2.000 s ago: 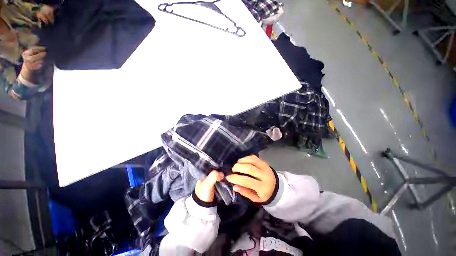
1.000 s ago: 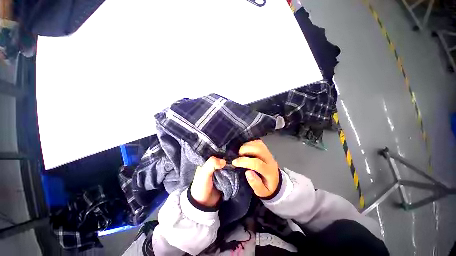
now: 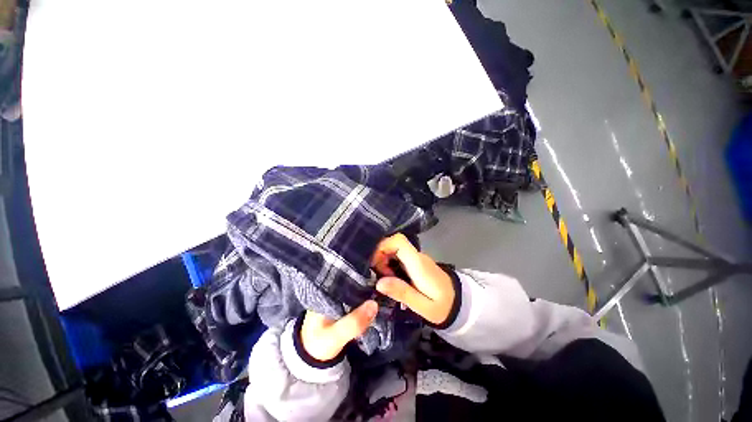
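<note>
A dark plaid garment (image 3: 309, 210) with white lines and a paler grey-blue inside lies over my lap and against the near table edge. My left hand (image 3: 338, 330) holds its lower edge, thumb on top and fingers hidden by cloth. My right hand (image 3: 415, 284) pinches the same edge just to the right, fingers curled, thumb close to my left thumb. The exact bit between the fingertips is too small to tell.
The white table (image 3: 256, 82) reaches away ahead. More plaid cloth (image 3: 495, 148) and black cloth hang at its right side. Blue plastic (image 3: 195, 268) and plaid garments are below left. A metal stand (image 3: 651, 262) and yellow-black floor tape are at right.
The view has shifted; the hanger and the person's dark garment are out of the picture. The plaid cloth is spread wider and my right hand has turned, its fingers curled further under the edge.
</note>
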